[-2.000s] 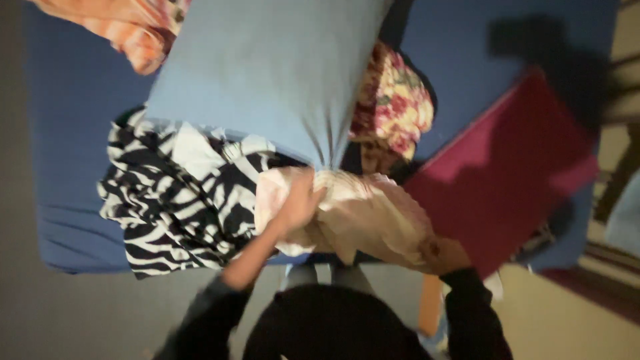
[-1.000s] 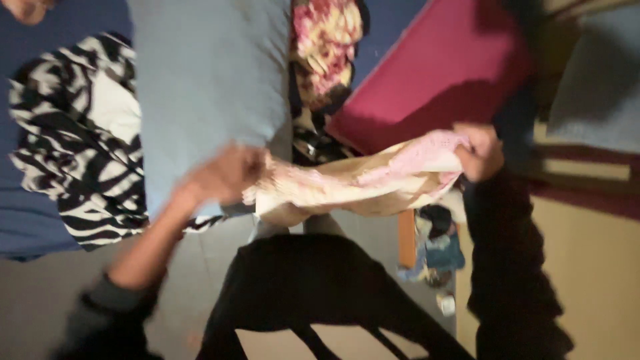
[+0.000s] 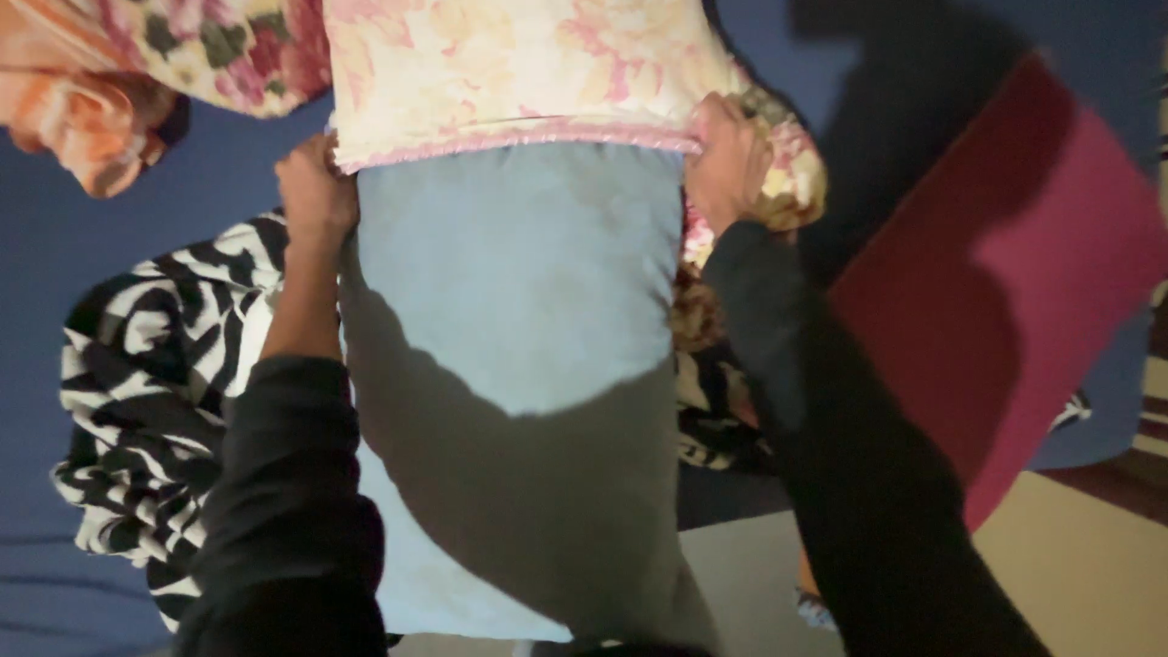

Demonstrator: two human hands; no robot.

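Note:
A light blue pillow (image 3: 520,283) lies lengthwise before me, its near part in shadow. Around its far part is a cream pillowcase with pink and yellow flowers (image 3: 538,64), whose pink-trimmed open edge crosses the pillow. My left hand (image 3: 315,187) grips the left end of that edge, its fingers closed on the cloth. At the right end my right hand (image 3: 730,164) holds the same edge. The pillow's far end is hidden inside the case.
Black-and-white patterned cloth (image 3: 155,365) is bunched at left. Orange cloth (image 3: 91,119) and floral fabric (image 3: 237,46) lie at the far left. Another floral cloth (image 3: 794,173) is beside my right hand. A magenta flat rectangular item (image 3: 1013,274) rests at right on the blue bed surface (image 3: 55,246).
The flowered pillowcase, stretched between my hands near my body a second ago, is now around the pillow's far part. Both hands have moved away from my body with its edge.

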